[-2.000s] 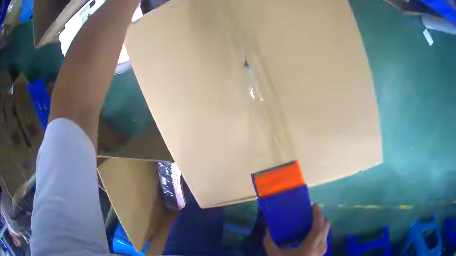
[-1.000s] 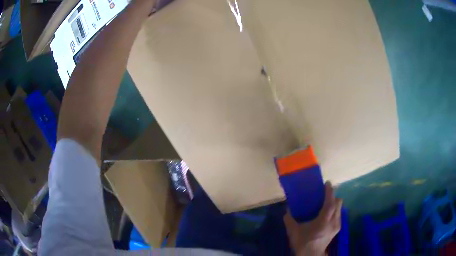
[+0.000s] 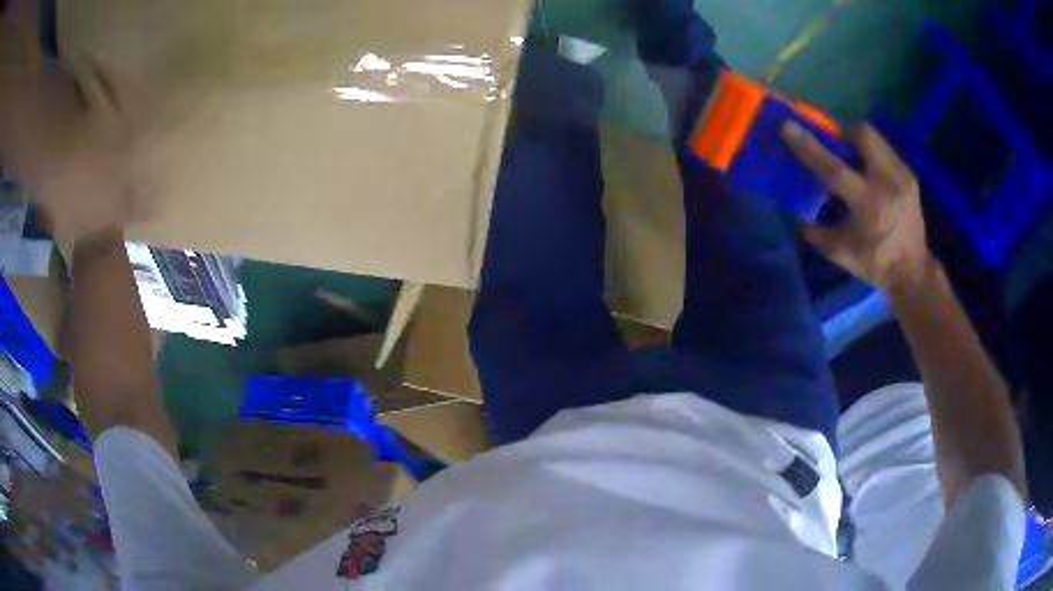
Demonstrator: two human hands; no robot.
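A large brown carton [image 3: 312, 162] lies at the upper left, beside and partly over my legs. Clear shiny packing tape [image 3: 427, 74] runs along its face to the near right edge. My left hand [image 3: 75, 162] is blurred at the carton's left part; whether it grips or only rests there cannot be told. My right hand [image 3: 866, 202] holds a blue and orange tape gun [image 3: 768, 144] above my right leg, apart from the carton.
A white printed box [image 3: 191, 289] shows below the carton. An open brown carton [image 3: 445, 346] stands beside my left leg. A blue plastic object [image 3: 310, 401] is at lower left. Blue stools [image 3: 981, 150] stand at the right. Green floor [image 3: 785, 35] shows at top.
The view has turned and tilted down to my lap. The tape gun has come off the carton and is now to its right. The carton appears further left.
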